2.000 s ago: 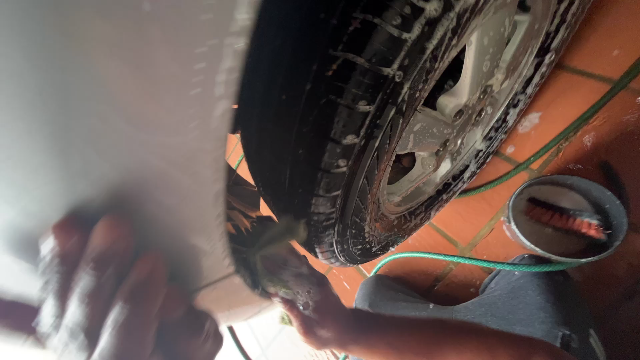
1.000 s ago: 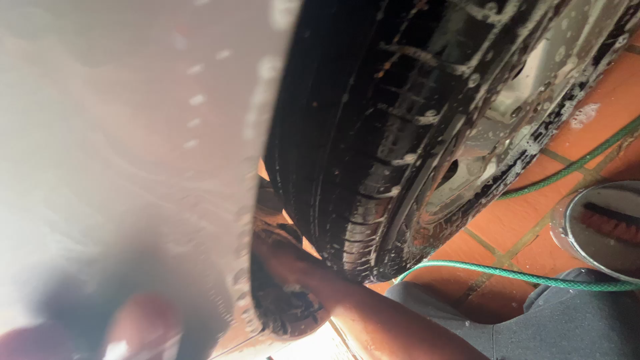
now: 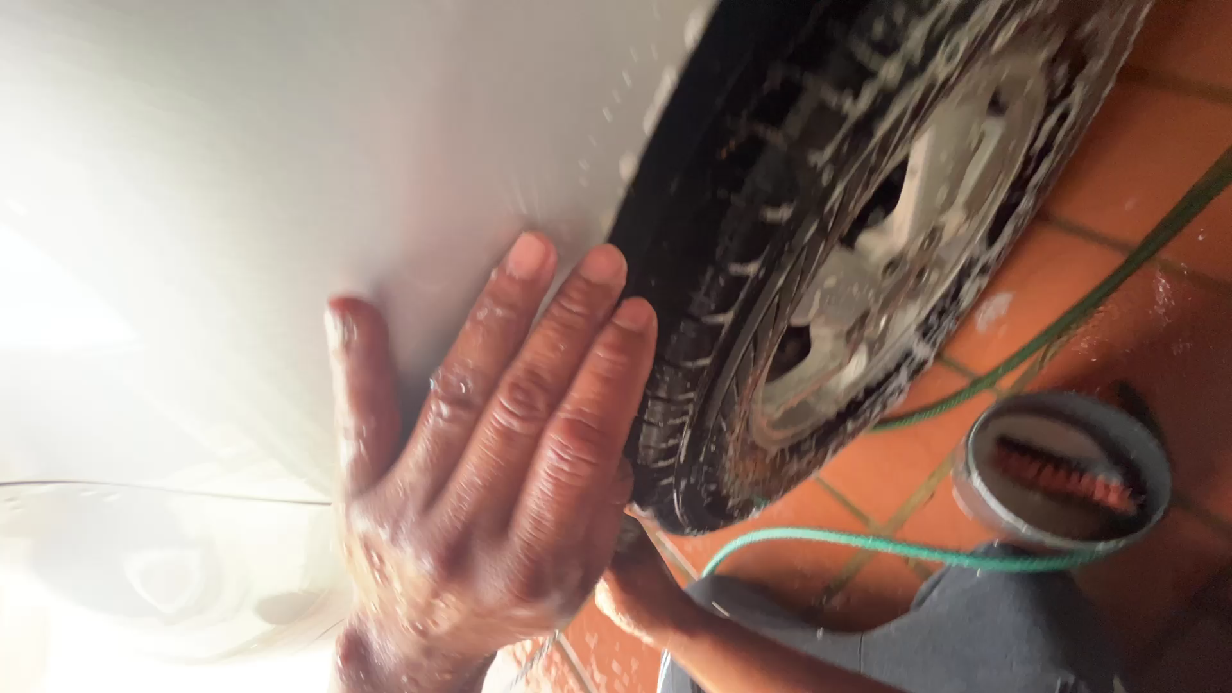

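Note:
My left hand (image 3: 500,472), wet with a little foam, lies back up against the light-coloured car body panel (image 3: 385,144), beside the wheel-arch edge. Its fingers are extended, with the outermost one spread apart. Below and behind it, my right hand (image 3: 640,582) reaches toward the lower wheel opening; its fingers are hidden, so what it holds cannot be told. The black tyre (image 3: 664,404) bears suds on its tread and sidewall, and the silver alloy wheel rim (image 3: 828,371) is wet and soapy.
A bucket (image 3: 974,481) stands at right with a red-bristled brush (image 3: 1068,472) inside. A green hose (image 3: 866,547) runs across the terracotta floor tiles (image 3: 1107,192) and by my grey-clothed leg (image 3: 982,626). A car lamp (image 3: 168,577) shows at lower left.
My left hand has come up from the lower left onto the panel near the wheel arch. My right hand, its forearm stretched into the wheel opening a second ago, is now lower and partly covered.

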